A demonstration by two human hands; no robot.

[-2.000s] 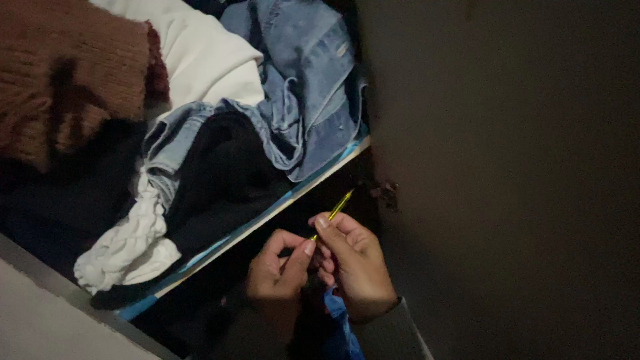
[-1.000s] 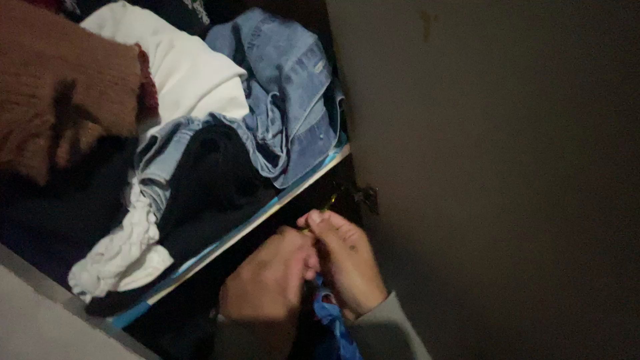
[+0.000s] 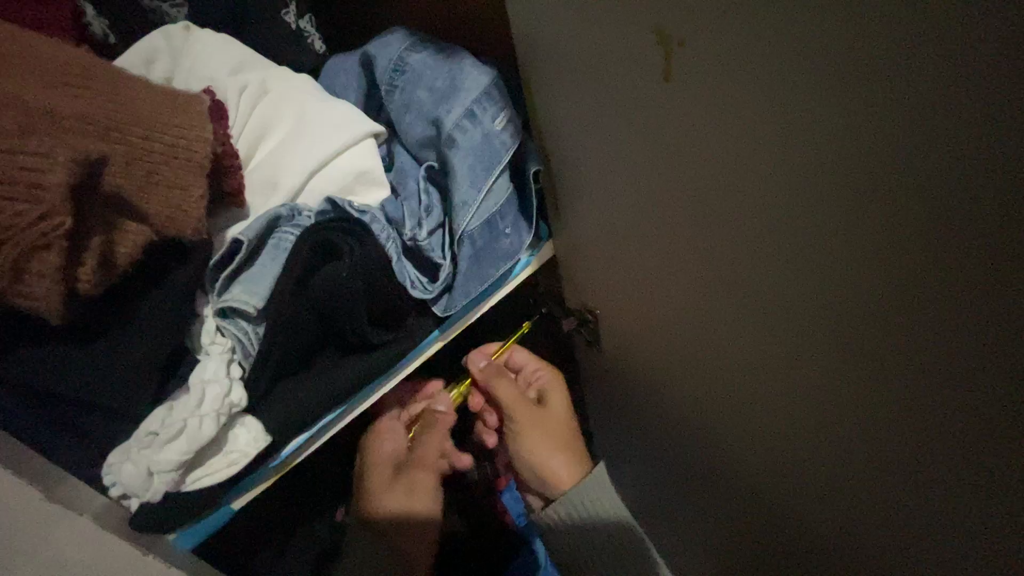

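Observation:
A thin screwdriver with a yellow shaft and handle (image 3: 461,392) slants up to the right, below the shelf edge. My left hand (image 3: 410,456) is closed around its lower, handle end. Higher up, the fingertips of my right hand (image 3: 528,408) pinch the yellow shaft. The dark tip points at a small metal hinge (image 3: 582,324) on the cabinet door (image 3: 760,280); whether it touches a screw there is too dark to tell.
The shelf's blue and white edge (image 3: 368,400) runs diagonally just above my hands. On it lie blue denim clothes (image 3: 472,136), a white garment (image 3: 296,136), a brown knitted garment (image 3: 104,152) and black cloth (image 3: 336,296). Blue fabric (image 3: 524,528) is below my right wrist.
My left hand was bunched up close against my right hand one second ago; now it sits lower on the screwdriver, and more of the yellow tool shows.

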